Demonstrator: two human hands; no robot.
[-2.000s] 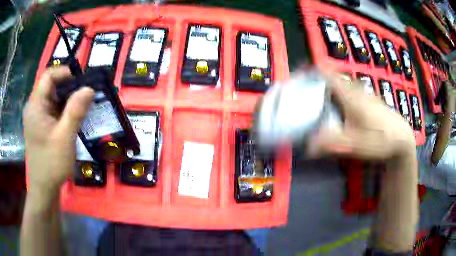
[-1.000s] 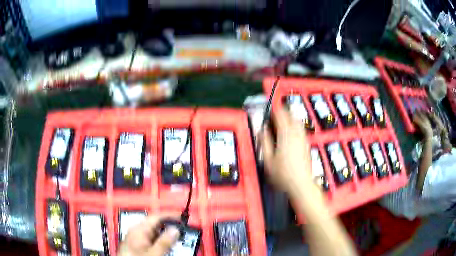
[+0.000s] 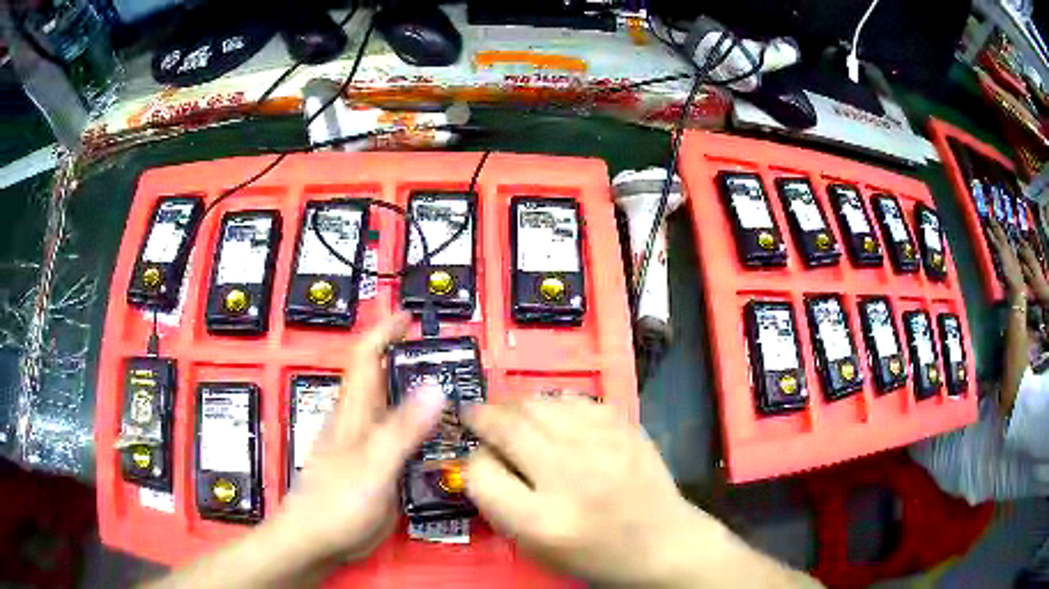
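Both hands are at a black handset unit (image 3: pixel 439 362) in the lower row of the near red foam tray (image 3: pixel 391 170). A black cable plug enters its upper end. My left hand (image 3: pixel 359 460) grips its left side, with the thumb on its face. My right hand (image 3: pixel 564 466) holds its lower right side, by a round gold spot. The fingers hide part of it, so I cannot tell whether one or two units are there. Labelled units fill the upper row. At lower left, a gold-printed unit (image 3: pixel 147 420) has a cable at its top.
A white barcode scanner (image 3: pixel 646 247) lies between the near tray and a second filled tray (image 3: pixel 736 431). Another scanner (image 3: pixel 397 124) lies behind the near tray. Black mice (image 3: pixel 420 37) and loose cables are on the ledge. Another person's hands (image 3: pixel 1015 265) are at a far-right tray.
The view has shifted. My right hand has let go of the scanner between the trays and come to the unit by my left hand. The dark unit no longer shows in the lower right pocket.
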